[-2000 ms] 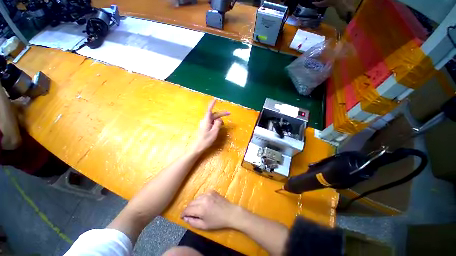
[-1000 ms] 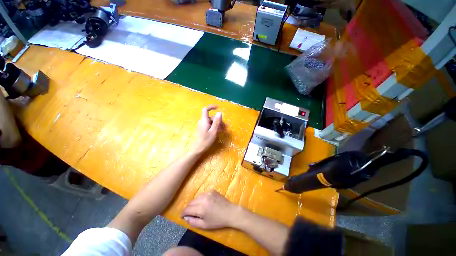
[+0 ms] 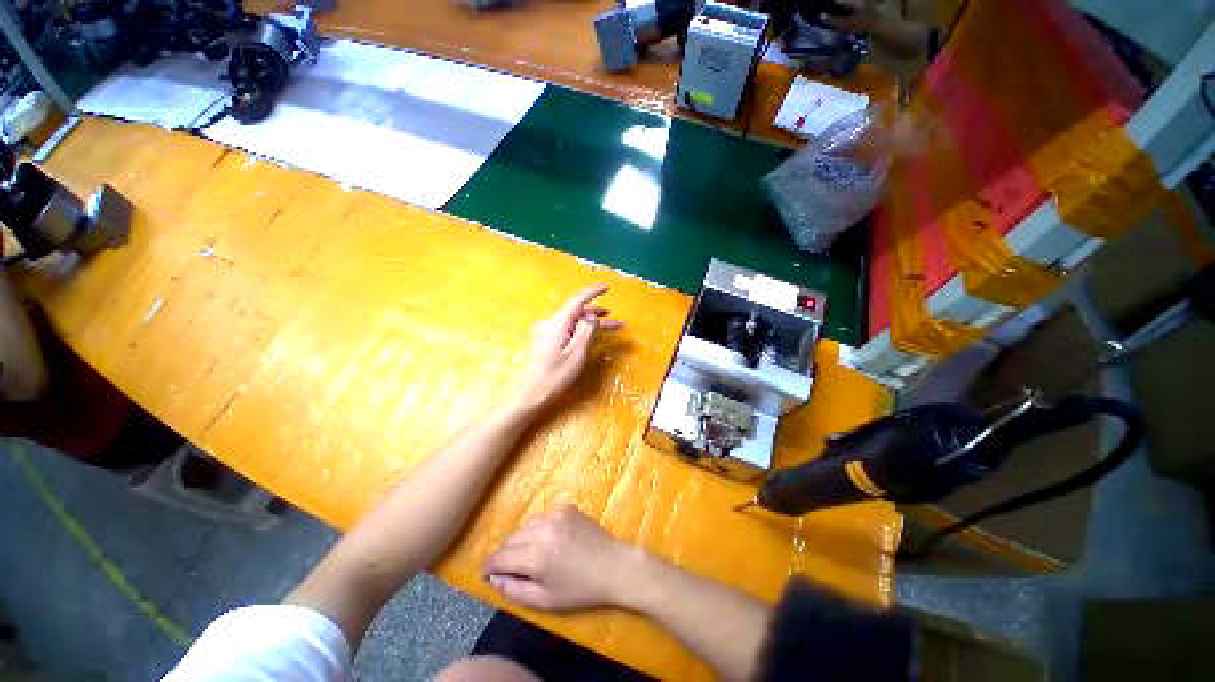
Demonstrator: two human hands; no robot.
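Note:
My left hand (image 3: 566, 349) rests on the orange-yellow bench (image 3: 333, 307), empty, with its fingers loosely bent and apart. My right hand (image 3: 553, 560) lies palm down at the bench's front edge, fingers curled together; nothing shows in it. The silver screw feeder (image 3: 736, 366) stands right of my left hand, not touched. Its top is open, with a red switch at the back. The black electric screwdriver (image 3: 873, 460) with an orange band lies right of the feeder, its thin bit pointing left above the bench. Neither hand touches it.
A green mat (image 3: 586, 187) and white sheet (image 3: 360, 120) lie beyond. A clear plastic bag (image 3: 826, 180) sits beside a red, orange-taped panel (image 3: 999, 160). Camera-like units stand at left (image 3: 60, 220) and far back (image 3: 640, 33). A co-worker's arm (image 3: 20, 346) is at left.
My left hand's fingers have shifted and are bent differently, pointing more to the right. The unit at the far back has turned and moved. My right hand, the feeder and the screwdriver have not moved.

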